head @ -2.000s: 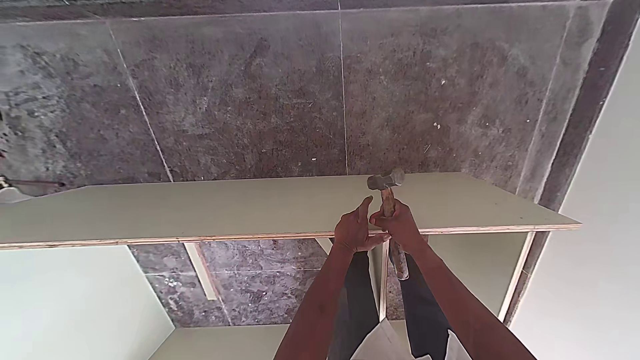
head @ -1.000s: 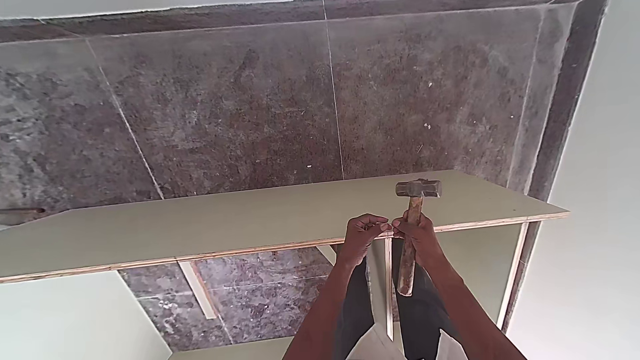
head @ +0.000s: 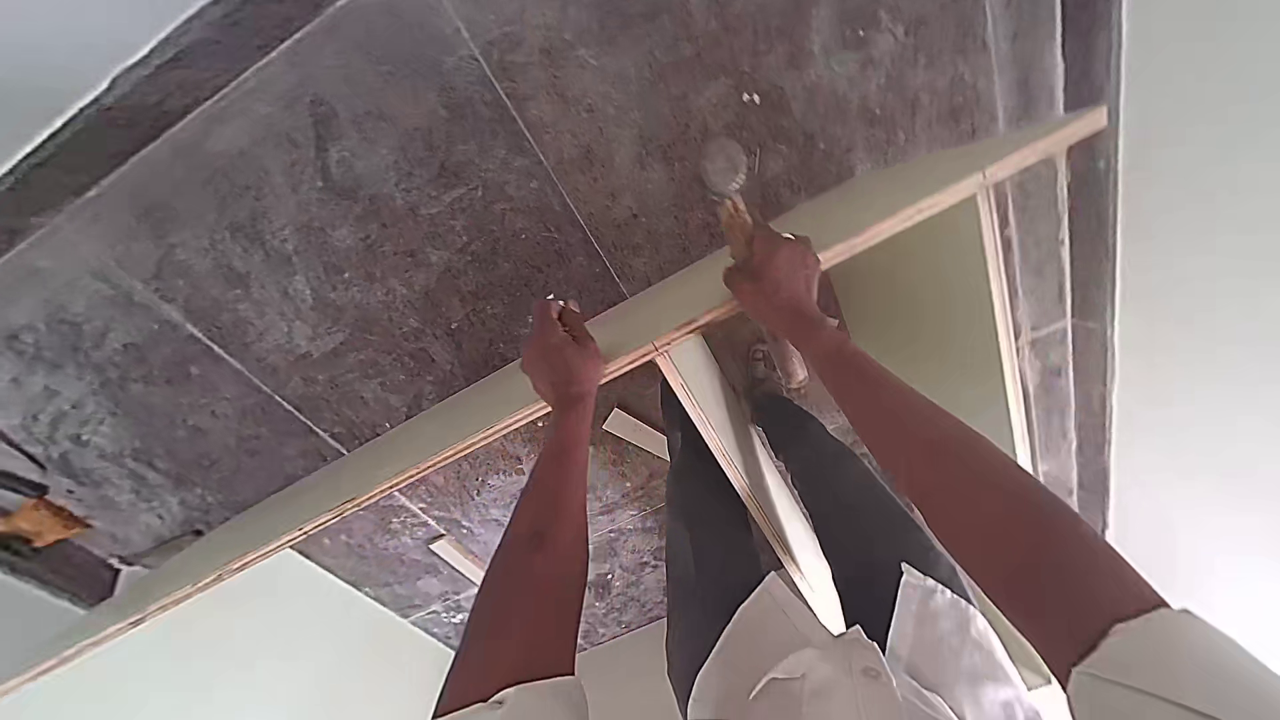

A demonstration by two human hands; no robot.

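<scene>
My right hand (head: 778, 275) grips the wooden handle of a hammer (head: 733, 190), its head blurred and raised above the far side of a long pale plywood board (head: 450, 440). My left hand (head: 563, 352) is curled with its fingers drawn together at the same board, left of the hammer; whether something small is pinched in it, I cannot tell. Below the board, a narrower upright panel (head: 740, 450) meets its near edge between my two hands and runs down between my legs.
Another upright panel (head: 1005, 320) stands under the board's right end. Thin wood strips (head: 636, 432) lie on the dark tiled floor (head: 400, 220). At far left is an orange-brown object (head: 42, 520) beside dark items. A pale wall (head: 1200, 300) rises at right.
My hands, close together at the board's edge before, are now apart, the left one further left. The hammer has turned and its head is blurred. The view has tilted.
</scene>
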